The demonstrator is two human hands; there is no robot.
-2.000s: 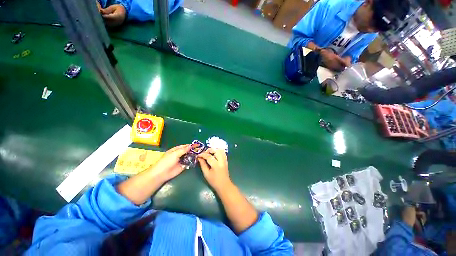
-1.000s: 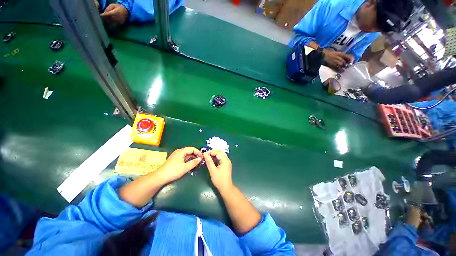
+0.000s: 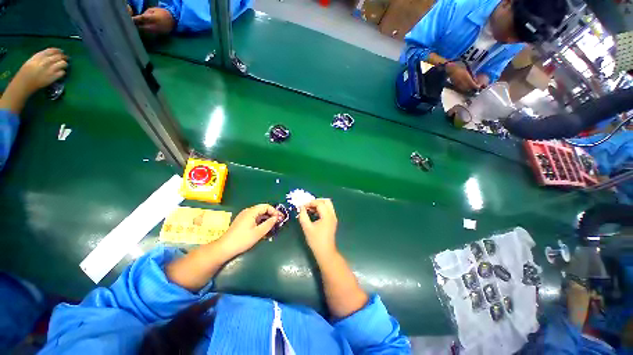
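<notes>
My left hand (image 3: 251, 227) holds a small dark-and-silver unit (image 3: 280, 214) between thumb and fingers, just above the green surface. The fingers partly hide the unit. My right hand (image 3: 316, 218) is beside it, apart from the unit, with fingertips at the near edge of a loose pile of small white parts (image 3: 299, 197). Whether the right fingertips pinch a white part is too small to tell.
Green belt (image 3: 236, 128) carries several dark units. A yellow emergency stop box (image 3: 205, 180), yellow label (image 3: 195, 225) and white strip (image 3: 132, 227) lie left. A white sheet with dark units (image 3: 454, 265) lies right. A grey post (image 3: 132, 83) stands left. Another person's hand (image 3: 43, 68) reaches in at far left.
My right hand has moved from the unit to the white pile. The belt units have shifted left. Another person's hand has come in at far left over a unit.
</notes>
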